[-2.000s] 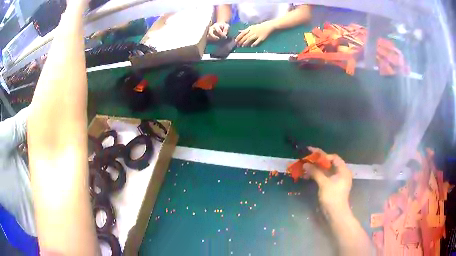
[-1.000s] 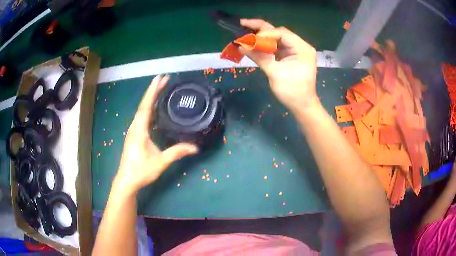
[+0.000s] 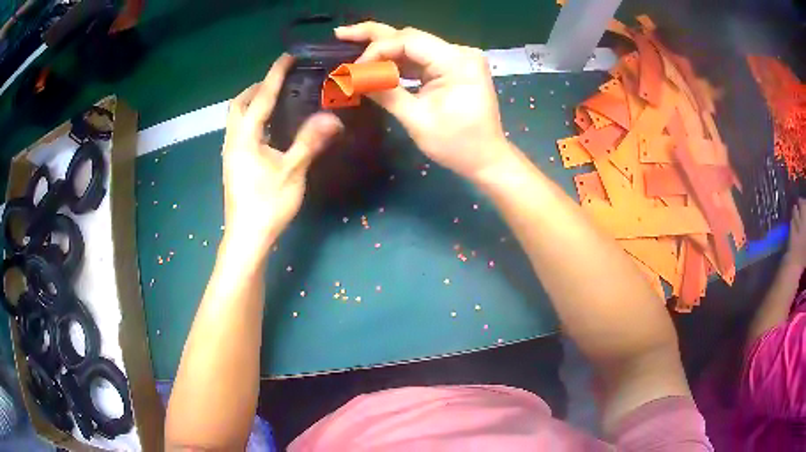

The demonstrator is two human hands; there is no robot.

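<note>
My left hand [image 3: 269, 146] grips a black speaker housing [image 3: 305, 86] by its left side, above the bench near the pale rail. The housing is dark and blurred, and its logo face does not show. My right hand [image 3: 442, 93] pinches a folded orange strap [image 3: 362, 81] in front of the housing. A black ring [image 3: 305, 33] shows at the fingertips of my right hand, at the top of the housing. I cannot tell whether ring and housing touch.
A shallow cardboard box [image 3: 131, 291] of black rings stands at left. Orange straps [image 3: 672, 181] are heaped at right, beside a metal post [image 3: 579, 33]. Orange dots lie scattered on the green bench [image 3: 398, 309]. Another person's arm [image 3: 778, 274] is at far right.
My left hand has lifted the housing up and away from the bench, and its logo face has turned out of view. My right hand has moved left with the strap and ring to meet it.
</note>
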